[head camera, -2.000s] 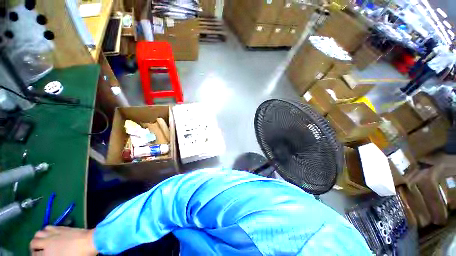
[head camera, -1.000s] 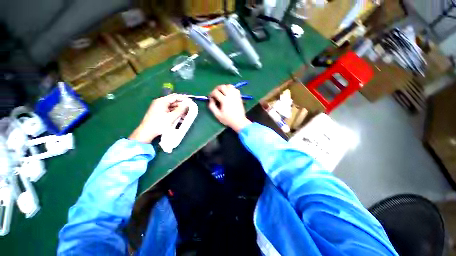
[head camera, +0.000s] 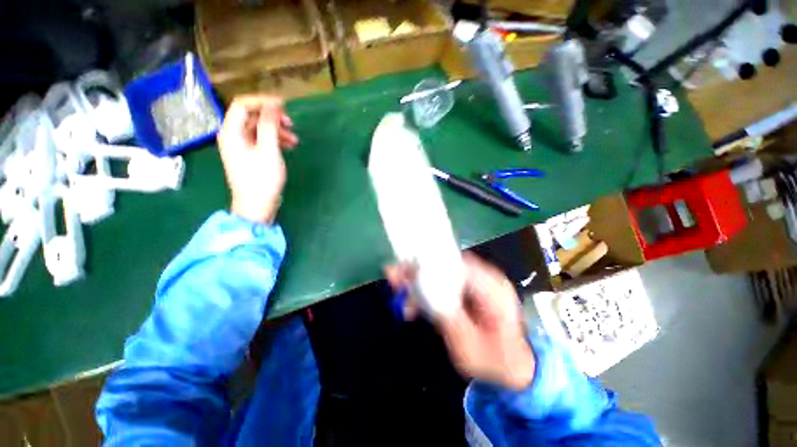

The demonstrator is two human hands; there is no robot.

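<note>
My right hand (head camera: 489,323) holds the lower end of a white plastic unit (head camera: 415,205), blurred, above the bench's front edge. Its far end points up and left. My left hand (head camera: 253,153) is raised over the green bench beside the blue bin (head camera: 175,113), fingers curled; I see nothing in it. The mallet (head camera: 481,192) lies behind the white unit, its black grip pointing right and its head hidden. Blue-handled cutters (head camera: 511,185) lie open just right of the mallet.
White housings (head camera: 61,175) are heaped at the left. Cardboard boxes (head camera: 266,52) line the back. A clear cup (head camera: 430,105) and two grey cylindrical tools (head camera: 502,83) are on the bench. A carton (head camera: 616,231) and red stool (head camera: 690,214) stand at the right.
My right hand has left the mallet and cutters area and now holds the white unit nearer me. My left hand has let go of the unit and moved toward the blue bin.
</note>
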